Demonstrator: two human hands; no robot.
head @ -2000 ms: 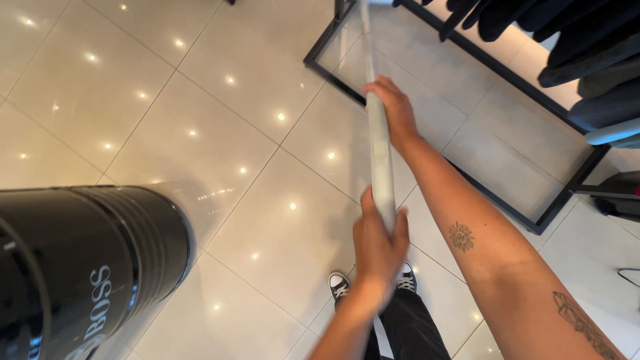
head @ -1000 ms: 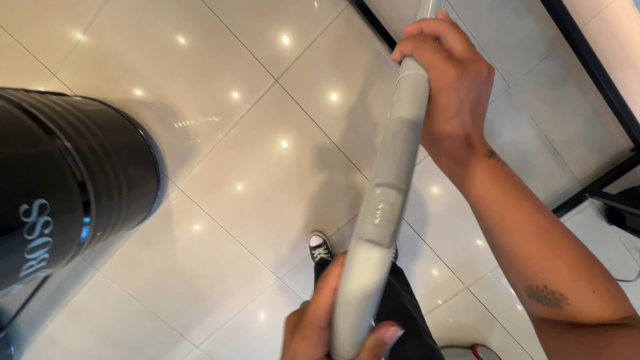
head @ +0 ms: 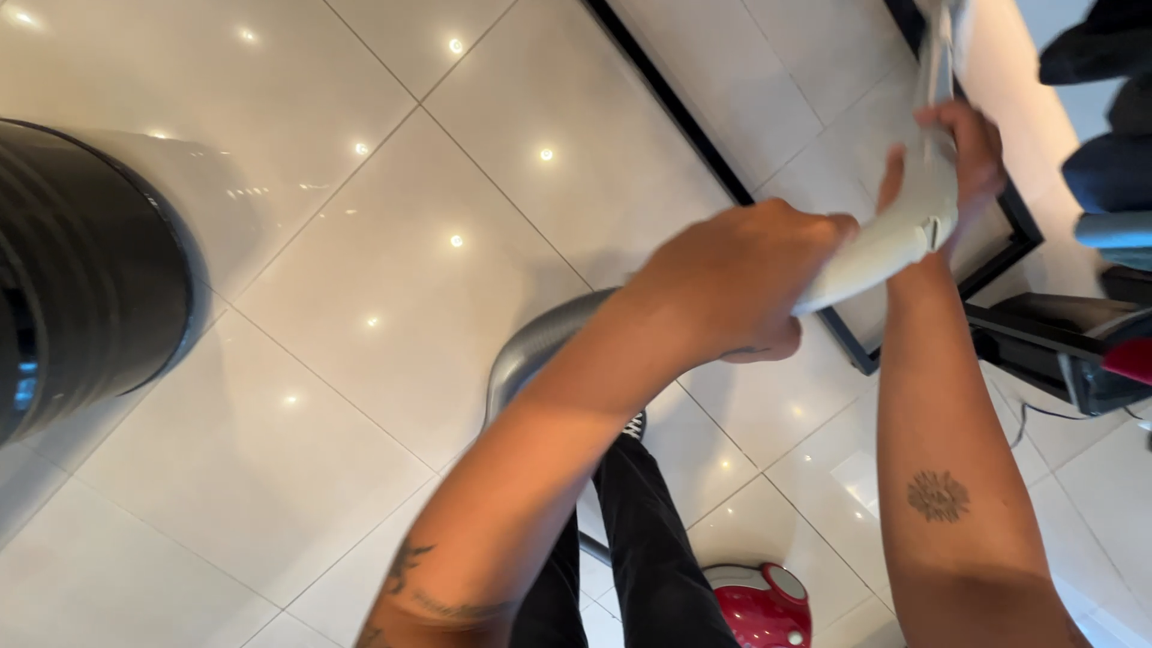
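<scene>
A pale grey vacuum cleaner handle [head: 877, 256] crosses the upper right, blurred by motion. My left hand [head: 742, 274] is closed around its lower, curved end. Farther along, near where the handle meets the tube [head: 938, 63], my right hand [head: 958, 166] holds it, with the thumb on one side and the fingers on the other. A grey ribbed hose [head: 540, 346] bends behind my left forearm. The red vacuum cleaner body [head: 763, 612] stands on the tiled floor at the bottom, beside my legs. The floor head of the tube is out of view.
A large black ribbed drum [head: 90, 279] stands at the left. The black metal frame of a clothes rack [head: 675, 99] runs along the floor at the upper right, with dark garments [head: 1111, 171] hanging beside it. A black stand [head: 1035, 333] and a thin cable [head: 1021, 427] are at the right.
Both hands have swung the vacuum handle to the right, toward the rack. The grey hose and the red vacuum body now show more fully.
</scene>
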